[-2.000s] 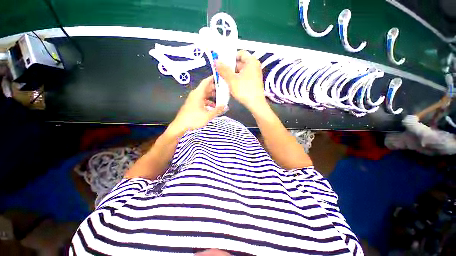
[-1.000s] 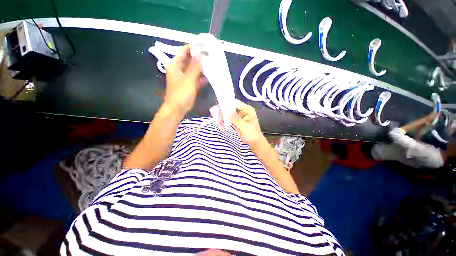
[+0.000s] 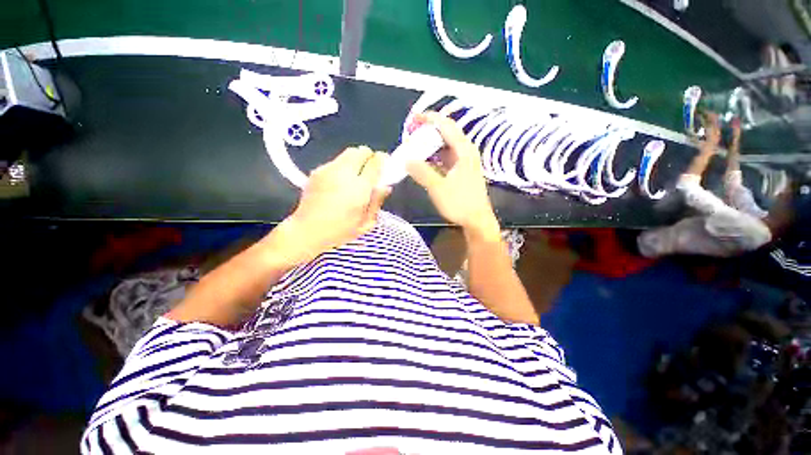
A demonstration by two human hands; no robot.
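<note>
A white curved piece is held in front of my chest, over the bench's front part. My left hand is closed around its left part and hides much of it. My right hand grips its right end between thumb and fingers. A white curved length also shows left of my left hand, running up toward the loose pile; I cannot tell whether it joins the held piece. The loose pile of white straight covers with dark cross marks lies on the bench at the left.
Nested white curved shells lie in a row on the black bench. Curved units with blue strips lie on the green belt. A grey upright crosses the belt edge. Another person's arms reach in at the right.
The held piece has turned from lengthwise to slanting across my chest. My left hand has come down beside my right hand, which has moved up. The whole view has shifted.
</note>
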